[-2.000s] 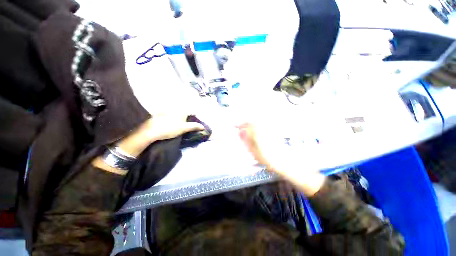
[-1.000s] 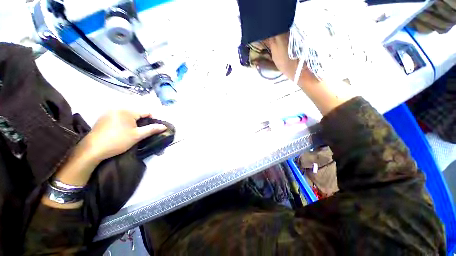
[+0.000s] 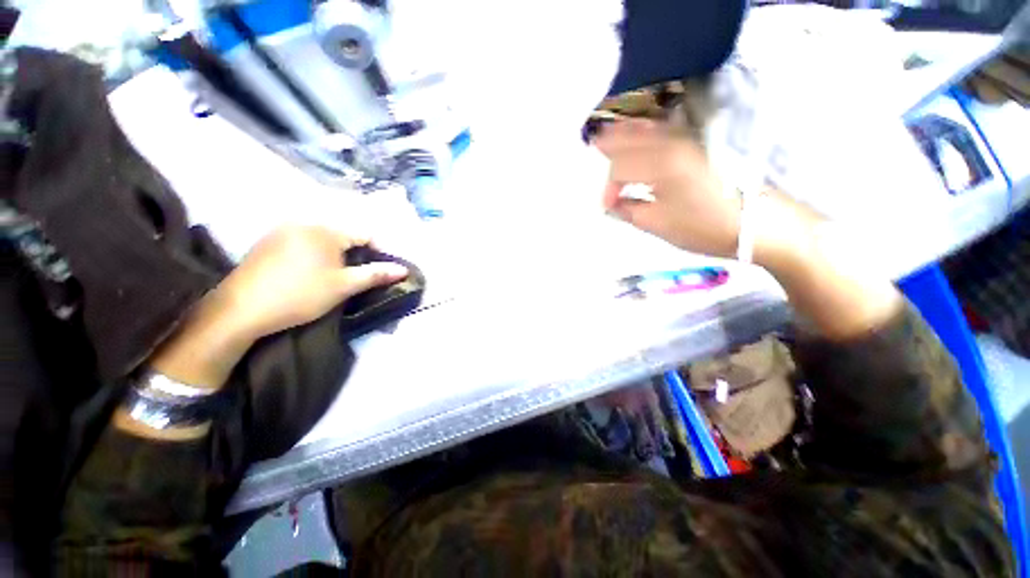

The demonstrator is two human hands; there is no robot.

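Note:
My left hand (image 3: 296, 282) holds a folded edge of the dark brown garment (image 3: 102, 215) on the white table, left of centre. The rest of the garment spreads over the left side. My right hand (image 3: 669, 192) is raised above the table at right of centre, blurred, with a small white piece (image 3: 637, 192) at its fingers. White strips (image 3: 745, 124) lie beside and behind my right wrist. Thread snips (image 3: 691, 279) with pink and blue handles lie on the table below my right hand, apart from it.
The sewing machine needle area (image 3: 395, 164) stands just beyond my left hand. A dark panel (image 3: 681, 45) is at the top. A ruler tape (image 3: 452, 418) runs along the table's front edge. Tan cloth (image 3: 745, 395) sits below the edge at right, beside blue bin edges (image 3: 954, 327).
My right hand has drawn back from beneath the dark panel towards me, now with a small white piece at its fingers. My left hand still holds the garment fold. The camera view has shifted.

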